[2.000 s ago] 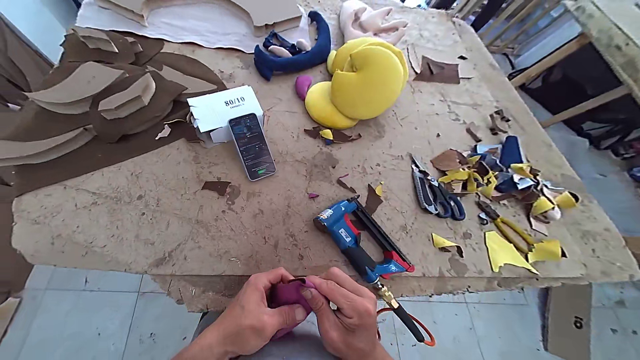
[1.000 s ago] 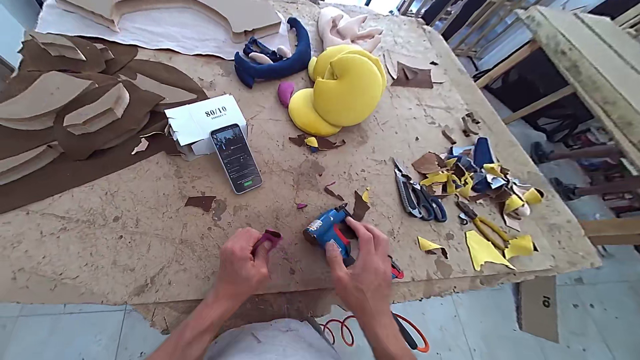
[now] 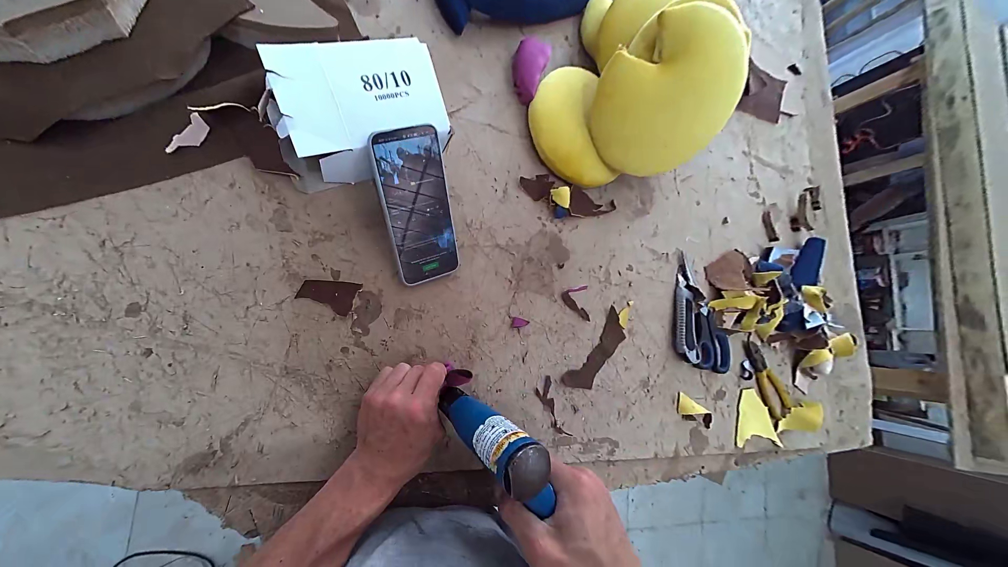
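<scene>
Near the table's front edge, my left hand [image 3: 402, 417] grips a small magenta fabric-covered piece [image 3: 458, 377], mostly hidden by the fingers. My right hand [image 3: 575, 512] holds a blue pneumatic staple gun [image 3: 492, 433] by its handle, and the gun's nose meets the magenta piece beside my left fingers. A small magenta scrap [image 3: 519, 322] and a brown strip [image 3: 597, 350] lie beyond the gun. Whether a staple has entered the piece cannot be seen.
A phone [image 3: 415, 205] leans on a white box [image 3: 354, 94]. Yellow padded pieces [image 3: 669, 94] and another magenta piece [image 3: 531, 67] lie at the back. At right are scissors [image 3: 697, 323], yellow-handled pliers [image 3: 768, 382] and a pile of scraps [image 3: 776, 303]. Brown material [image 3: 157, 79] covers the back left.
My right hand has lifted the staple gun off the table and brought its nose to the magenta piece. Two seconds ago both hands held that piece. The view has moved closer to the table.
</scene>
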